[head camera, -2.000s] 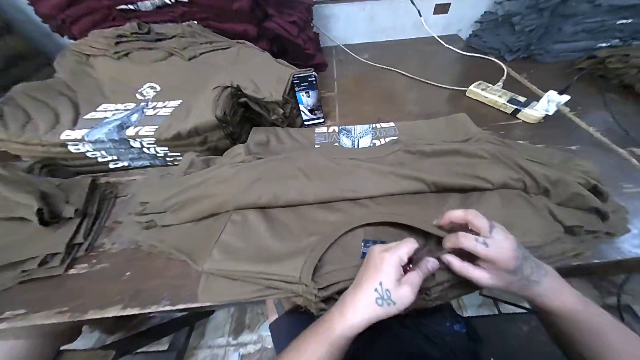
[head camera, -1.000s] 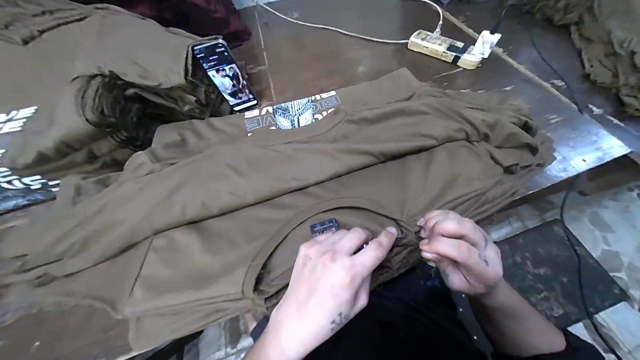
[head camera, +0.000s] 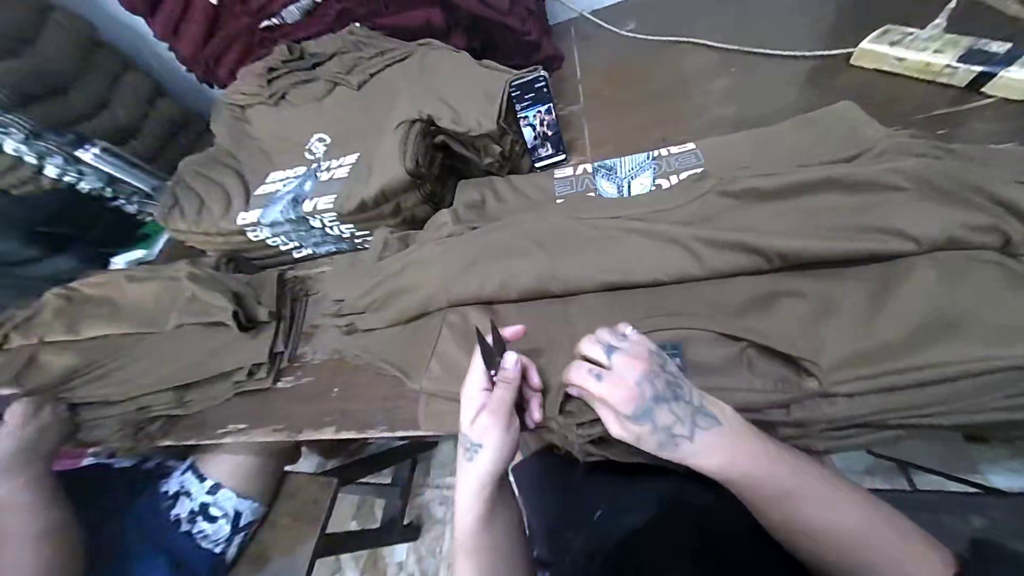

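Dark thread snips (head camera: 491, 352) stand up out of my left hand (head camera: 494, 400), their two pointed blades apart. My right hand (head camera: 640, 392), tattooed on its back, has its fingers curled on the edge of a brown shirt (head camera: 560, 320) near the table's front; its fingertips pinch the cloth there. This shirt lies on a stack of like ones. Just beyond my right hand is the curved neck opening with a small dark label (head camera: 672, 352). A printed patch (head camera: 628, 174) shows on brown cloth farther back.
Brown printed shirts (head camera: 360, 96) are piled at back left, a phone (head camera: 538, 120) leaning on them. Folded brown pieces (head camera: 160, 336) lie at left, near another person's hand (head camera: 32, 432). Maroon cloth (head camera: 448, 24) is behind. A power strip (head camera: 936, 60) with a white cord sits at back right.
My left hand has moved off the neck opening to the left, and snips now show in it. My right hand is at the shirt's front edge. The view has swung left.
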